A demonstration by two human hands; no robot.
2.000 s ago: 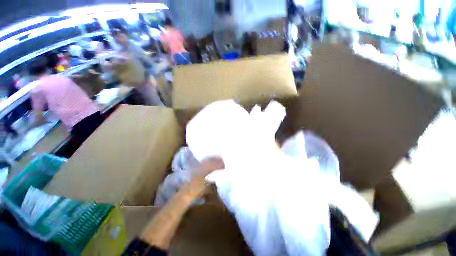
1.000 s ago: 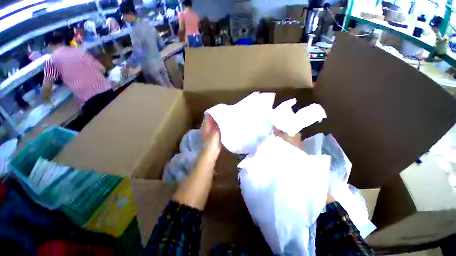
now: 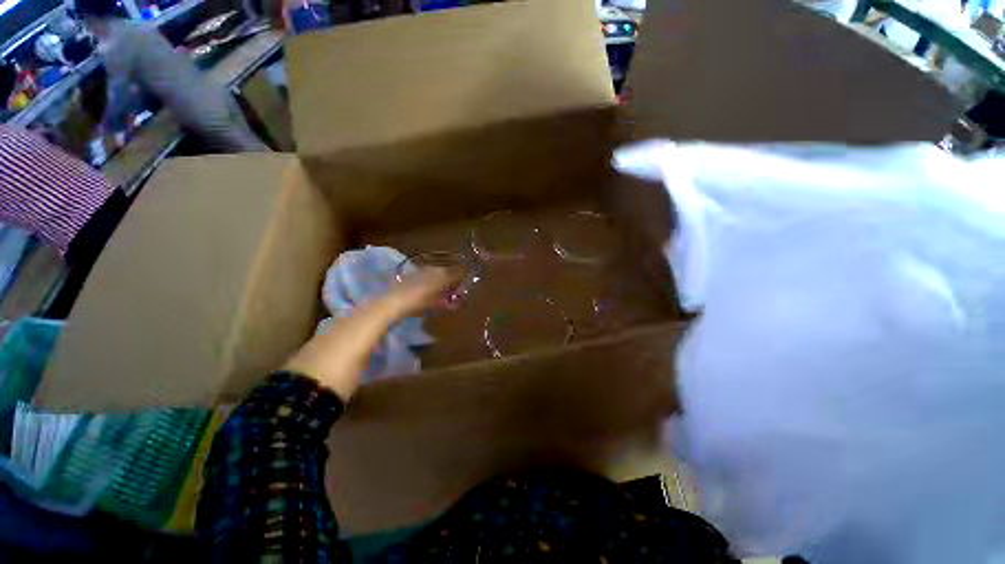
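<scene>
The large open carton (image 3: 468,413) lies directly before me. Inside it, rims of clear round shades (image 3: 530,327) show on a flat brown surface. Cloudy whitish bagged shades (image 3: 369,278) sit along the carton's left side. My left hand (image 3: 430,289) reaches into the carton from the left, its fingers at the rim of one clear shade; whether they grip it cannot be told. Large white thin bags (image 3: 827,331) fill the right side, close to the camera. My right hand is not visible; the bags cover that area.
Carton flaps stand raised at the back (image 3: 452,77) and right (image 3: 771,77); another flap spreads left (image 3: 165,275). A green plastic crate (image 3: 143,457) with thin white pieces stands lower left, with a yellow edge beside it. People (image 3: 55,182) are at a bench at upper left.
The white bags have moved from the centre to the right and nearer the camera. My left hand has left them and is down in the carton. The view has tilted down, showing clear rims.
</scene>
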